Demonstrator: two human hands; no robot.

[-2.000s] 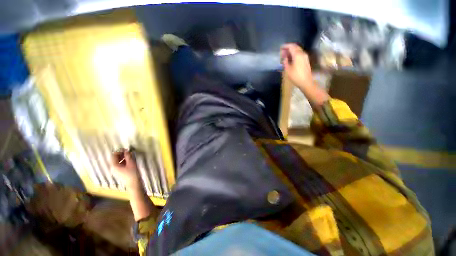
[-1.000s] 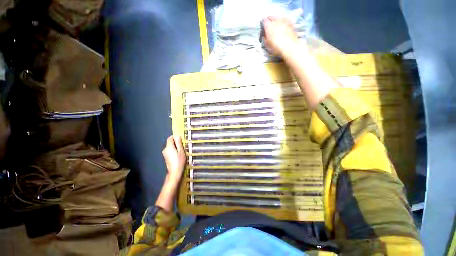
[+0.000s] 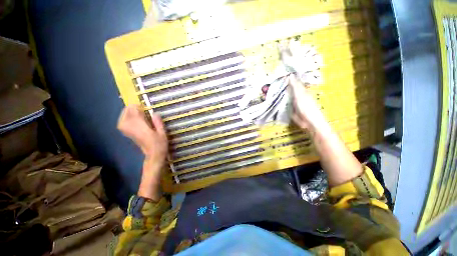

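The yellow loading board (image 3: pixel 120 60) lies tilted in front of me, with dark and silvery rows in its left half. A white strip lies along its top row. My right hand (image 3: pixel 298 102) is over the board's middle, holding a bunch of loose zippers (image 3: pixel 275 107) that fans down to the left over the rows' right ends. Some fingers are hidden by the bunch and glare. My left hand (image 3: pixel 145 129) is at the board's left edge; its fingers bend against the edge, and whether it grips cannot be made out.
Brown fabric goods (image 3: pixel 65 185) are piled at the left. A clear plastic bag (image 3: pixel 173 7) lies beyond the board's top edge. A second yellow board (image 3: pixel 436 165) stands at the far right, past a grey-blue surface (image 3: pixel 413 75). My dark apron is below.
My right hand has come back from the plastic bag to the board's middle with a bunch of loose zippers. The board appears nearer and more tilted. My left hand stays by its left edge.
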